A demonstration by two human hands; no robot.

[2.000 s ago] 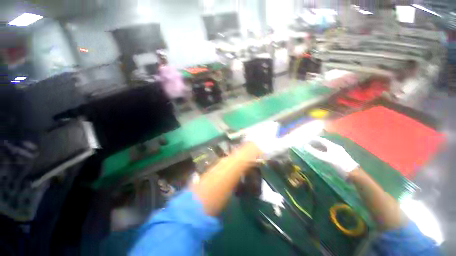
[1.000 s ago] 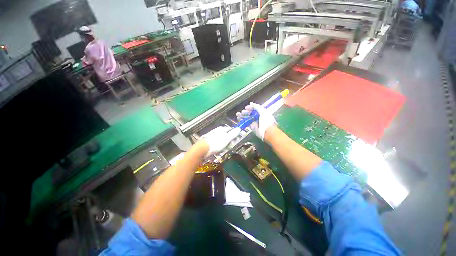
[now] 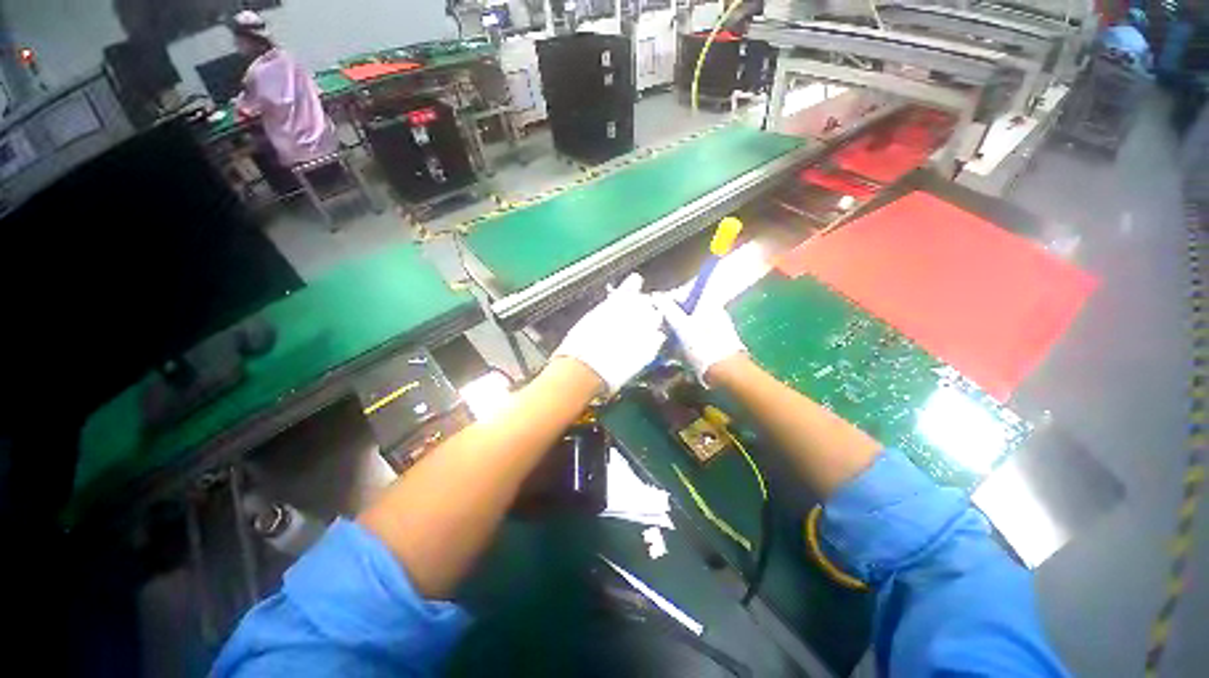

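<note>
A blue solder sucker (image 3: pixel 701 286) with a yellow plunger end stands slanted up and to the right beyond the bench. My right hand (image 3: pixel 704 334), in a white glove, is closed round its tube. My left hand (image 3: pixel 617 334), also gloved, touches my right hand at the sucker's lower part; its fingers hide that part, and whether it grips the tube is not clear.
A green board panel (image 3: pixel 849 358) lies at the right beside a red sheet (image 3: pixel 948 285). White paper scraps (image 3: pixel 634 495), tweezers (image 3: pixel 652 593), a tan sponge tray (image 3: pixel 704 438) and a yellow tape ring (image 3: pixel 827 554) lie nearer. A person in pink (image 3: pixel 284 106) sits far left.
The sucker, earlier slanted low across both hands, is now more upright. My left hand has moved up and right, against my right hand. The view has shifted slightly.
</note>
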